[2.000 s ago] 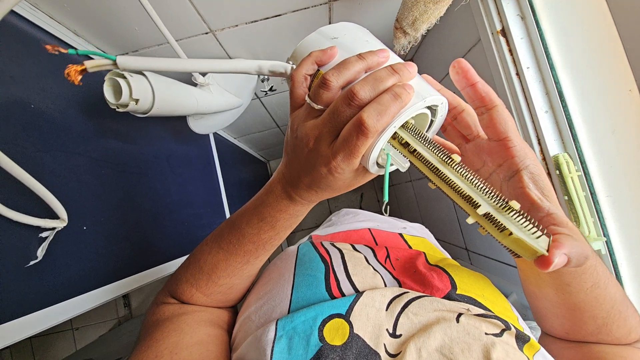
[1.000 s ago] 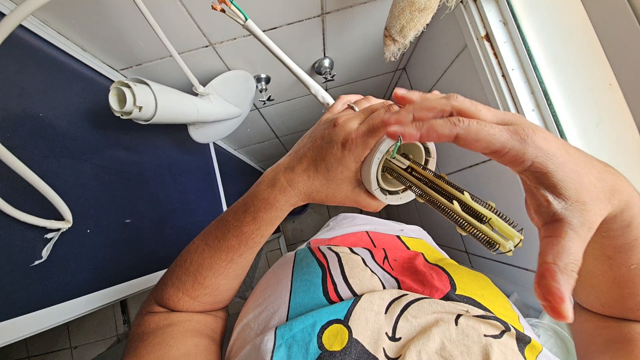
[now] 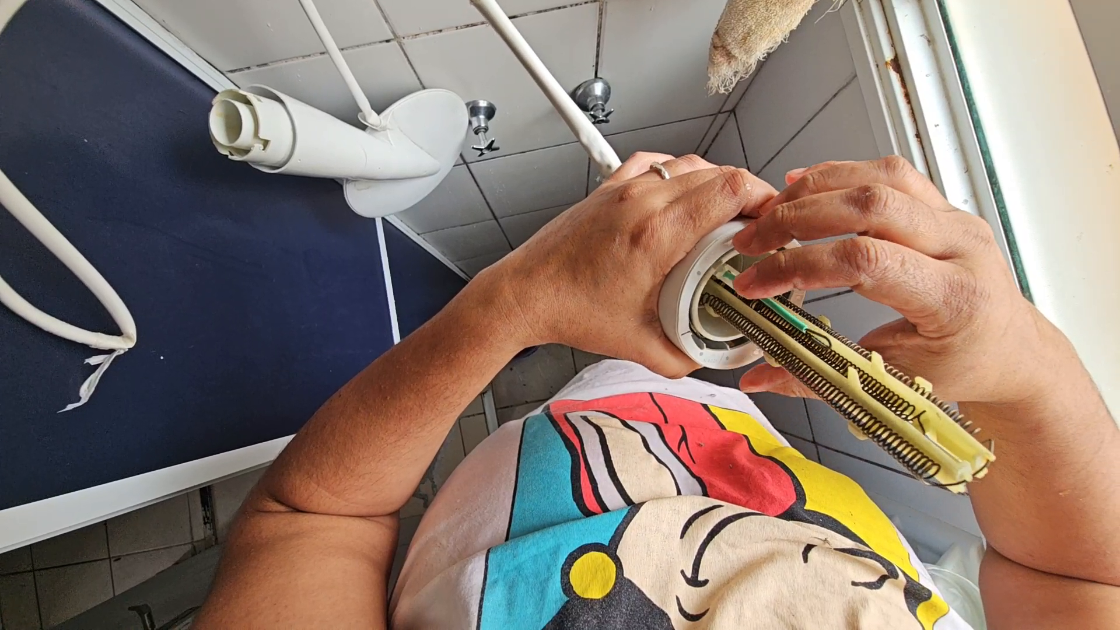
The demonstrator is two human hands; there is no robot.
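My left hand (image 3: pixel 621 254) is closed around a white plastic electric shower head body (image 3: pixel 700 306), its open end turned toward my right. Out of that end sticks a long cream plastic heating-element holder (image 3: pixel 857 385) with dark coiled wires along it. My right hand (image 3: pixel 910 262) arches over the holder, fingertips at the body's rim and by a green wire (image 3: pixel 785 315) that lies along the holder. Whether its fingers pinch the wire or the rim is hidden. A white cable (image 3: pixel 551 83) runs up and away from behind my left hand.
A white wall-mounted pipe arm (image 3: pixel 350 144) with a round flange projects from the tiled wall at left, beside two metal valves (image 3: pixel 480 127) (image 3: pixel 592 98). A loofah (image 3: pixel 757 39) hangs above. A white hose (image 3: pixel 66 262) loops over the dark blue panel. The window frame (image 3: pixel 927 105) is at right.
The green wire hung below the body two seconds ago and now lies along the holder. My right hand has left the holder's far end and come to the body's rim.
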